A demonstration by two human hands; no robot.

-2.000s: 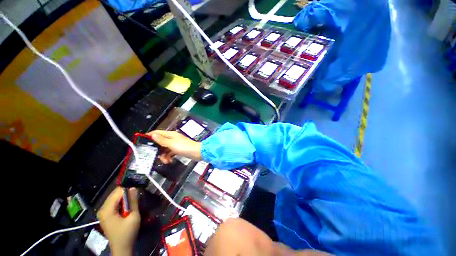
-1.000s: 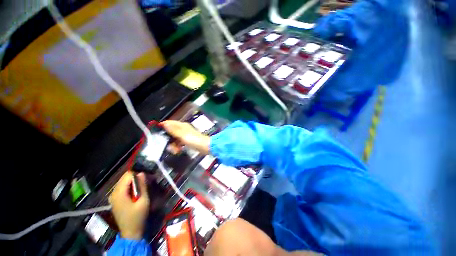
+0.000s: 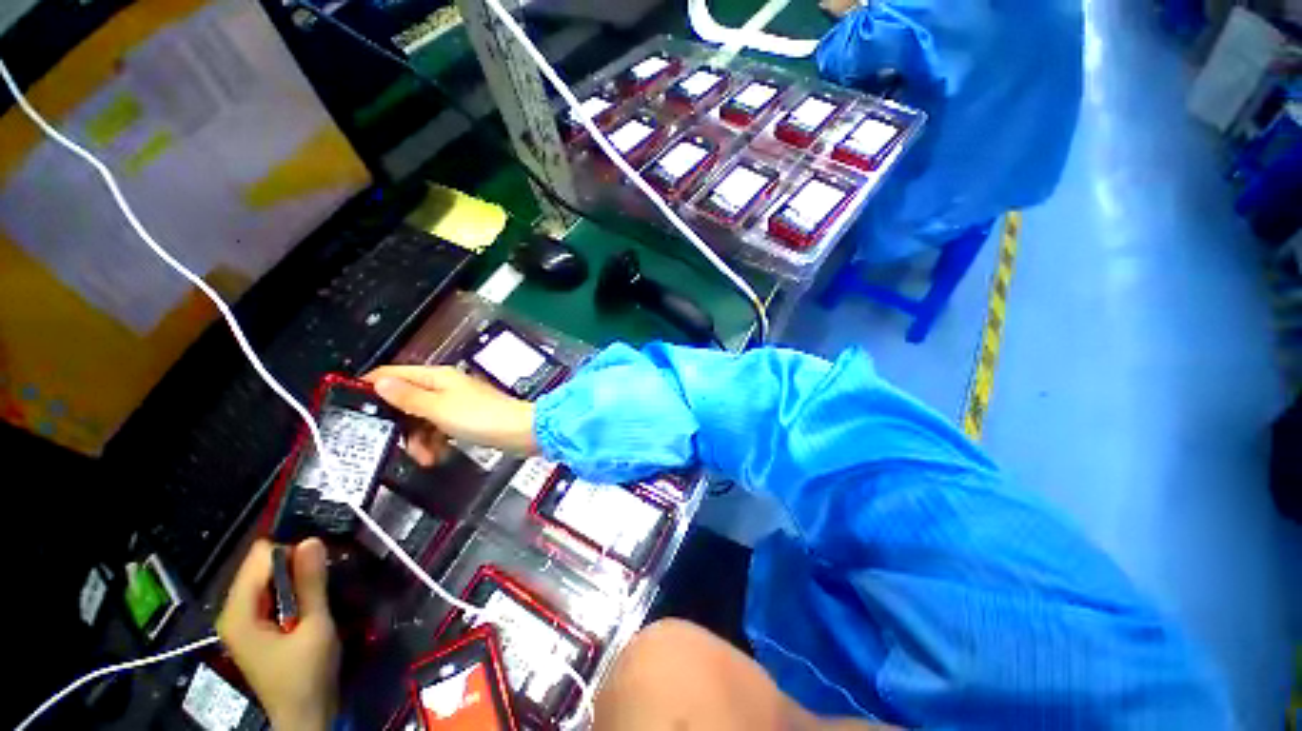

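My right hand grips the upper end of a black handheld unit with a red edge. The unit's white printed label faces up. My left hand is just below the unit's lower end and pinches a small dark plug; a white cable runs to this hand from the left. I cannot tell whether the plug touches the unit. Another unit with a lit orange screen lies over the near end of the clear tray, which holds several labelled units.
A second tray of units stands beyond a dark scanner and mouse. A keyboard and monitor are at left. Another white cable crosses over the unit. A person in blue is at upper right. A blurred skin-toned shape is at the bottom.
The camera view has shifted, so the scene sits further left and is sharper than a second ago. Both hands keep about the same hold on the unit and the plug.
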